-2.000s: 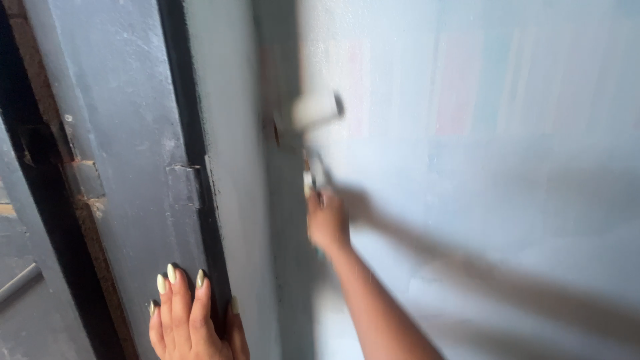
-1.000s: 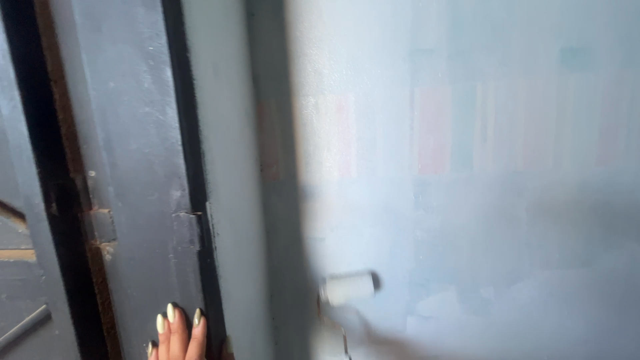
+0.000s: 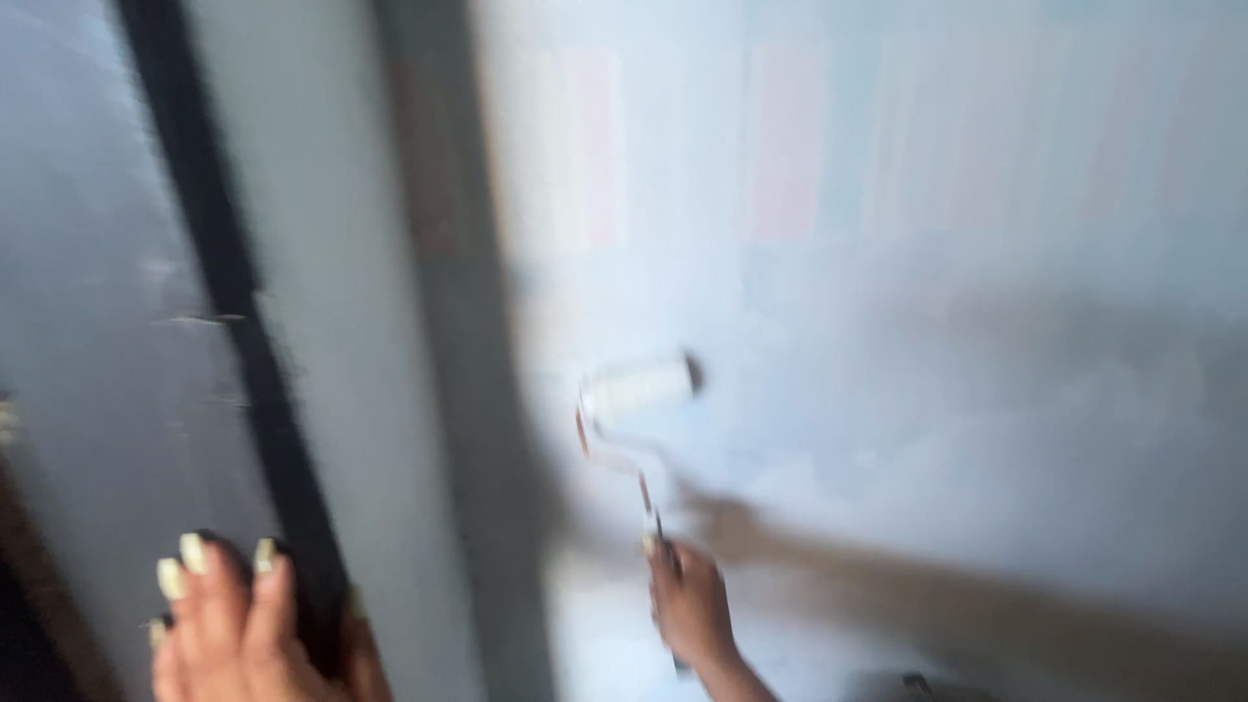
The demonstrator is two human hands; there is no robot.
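My right hand [image 3: 690, 600] grips the dark handle of a paint roller [image 3: 639, 388]. Its white sleeve lies against, or very close to, the painted wall [image 3: 877, 409], just right of the corner; blur hides which. A bent wire frame joins sleeve and handle. At the lower left my left hand [image 3: 244, 624] rests with its fingers apart on the grey metal door or frame [image 3: 97, 244], beside its black edge strip, and holds nothing. Faint pink, cream and teal bands [image 3: 785, 146] show on the upper wall.
A pale grey-green wall strip [image 3: 322, 244] and a darker shaded strip [image 3: 439, 292] stand between the black edge and the wall. The shadow of my arm [image 3: 877, 575] falls across the wall. A small dark object [image 3: 916, 685], too blurred to name, shows at the bottom edge.
Since a second ago the roller has moved up the wall, and my right hand has come back into view. My left hand stays on the grey metal.
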